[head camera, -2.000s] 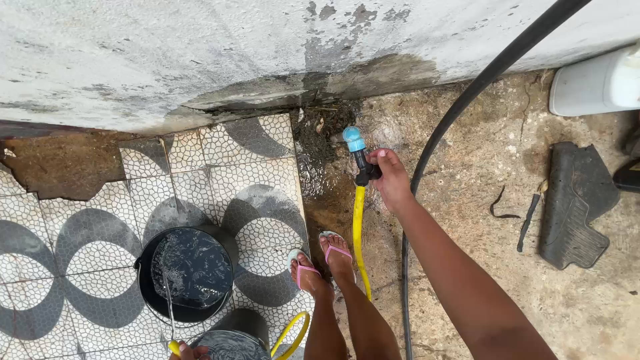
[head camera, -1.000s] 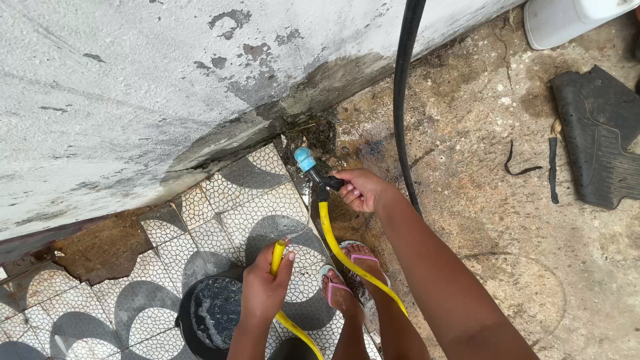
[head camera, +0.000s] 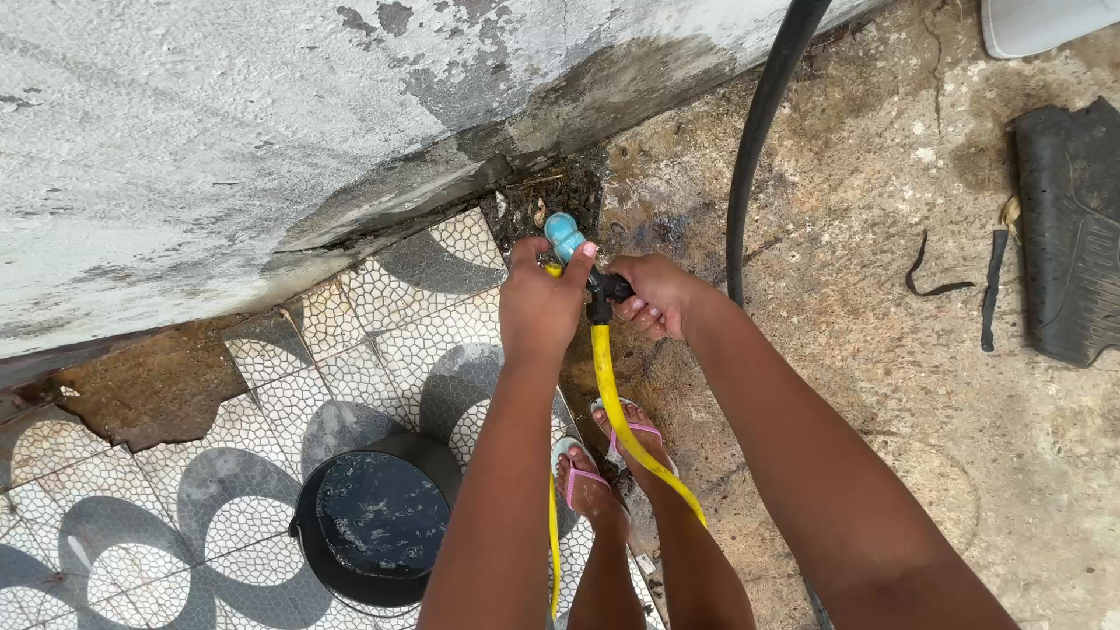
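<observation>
My right hand (head camera: 658, 296) grips the handle of a black plastic tap (head camera: 601, 293). A light blue pipe fitting (head camera: 563, 234) joins the tap's upper end, and a yellow hose (head camera: 617, 398) runs from its lower outlet. My left hand (head camera: 544, 297) is closed around the yellow hose's free end, whose tip (head camera: 553, 269) shows beside the blue fitting; the thumb lies against that fitting. Below and left of my arms, a black bucket (head camera: 446, 472) holds water with some foam on its surface.
A stained white wall (head camera: 262, 131) rises above the patterned tile floor (head camera: 472, 350) and rough concrete (head camera: 831, 289). A thick black hose (head camera: 761, 131) hangs right of the tap. Farther right are a black rubber mat (head camera: 1072, 236), black strips (head camera: 993, 289) and a white container (head camera: 1046, 22). My feet wear flip-flops (head camera: 586, 477).
My left hand has risen from near the bucket to the tap, bringing the yellow hose's end with it. My right hand stays at the tap. The view has shifted.
</observation>
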